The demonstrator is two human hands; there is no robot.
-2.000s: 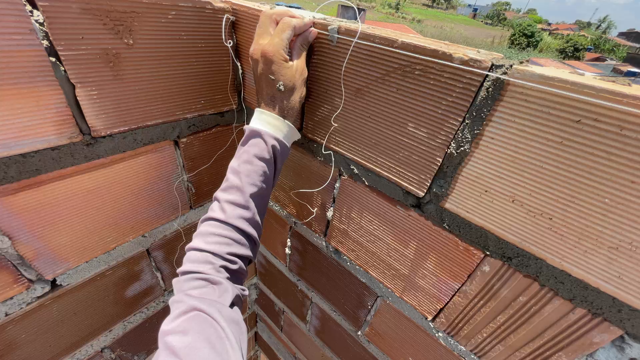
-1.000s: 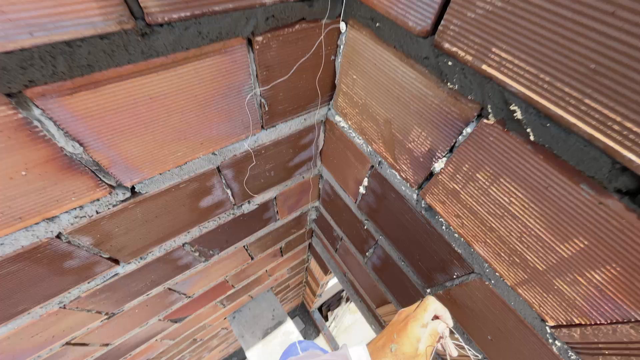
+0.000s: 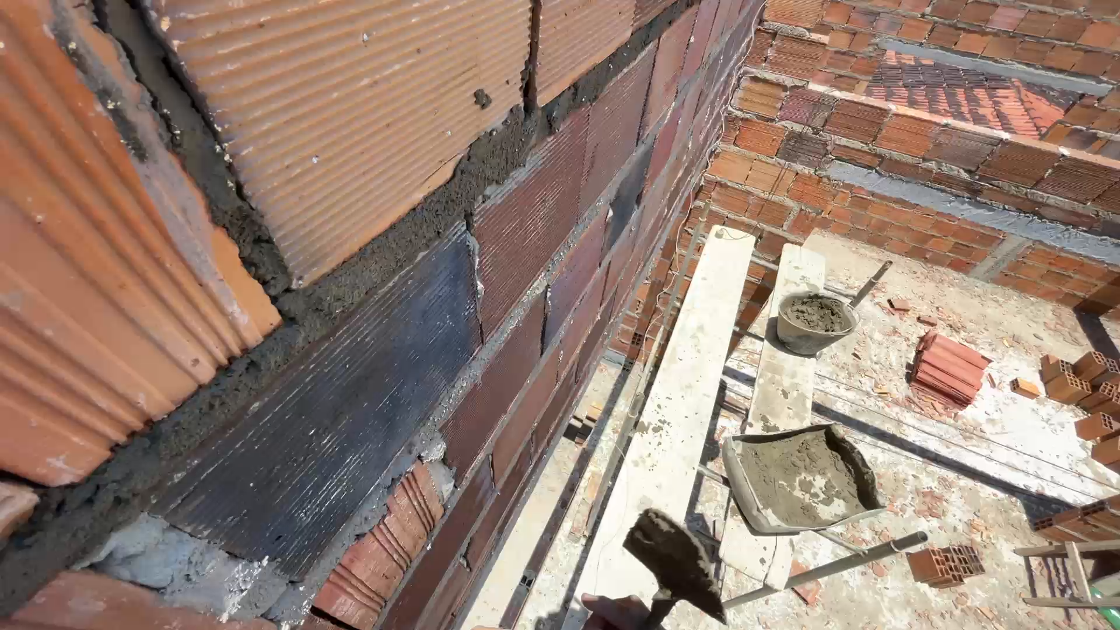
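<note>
At the bottom edge, my right hand (image 3: pixel 615 612) shows only in part, its fingers around the handle of a mason's trowel (image 3: pixel 674 560). Dark wet mortar coats the blade, which is tilted over the pale scaffold planks. My left hand is out of the frame. On the left rises a wall of ribbed hollow clay blocks (image 3: pixel 367 122) with grey mortar joints (image 3: pixel 490 166); one block (image 3: pixel 350 394) is dark and shiny. A mortar tray (image 3: pixel 801 481) and a bucket of mortar (image 3: pixel 815 320) stand on the right plank, beyond the trowel.
Two long planks (image 3: pixel 678 376) run beside the wall, over metal poles (image 3: pixel 831 564) and a gap. Below lie stacked roof tiles (image 3: pixel 949 369), hollow bricks (image 3: pixel 945 564) and rubble. A wooden ladder-like frame (image 3: pixel 1072 573) is at lower right. A far brick wall (image 3: pixel 875 201) crosses behind.
The view has swung from the wall corner with its string, down to the planks. One hand was at the string on the wall top, then lower down; now a hand with a trowel shows.
</note>
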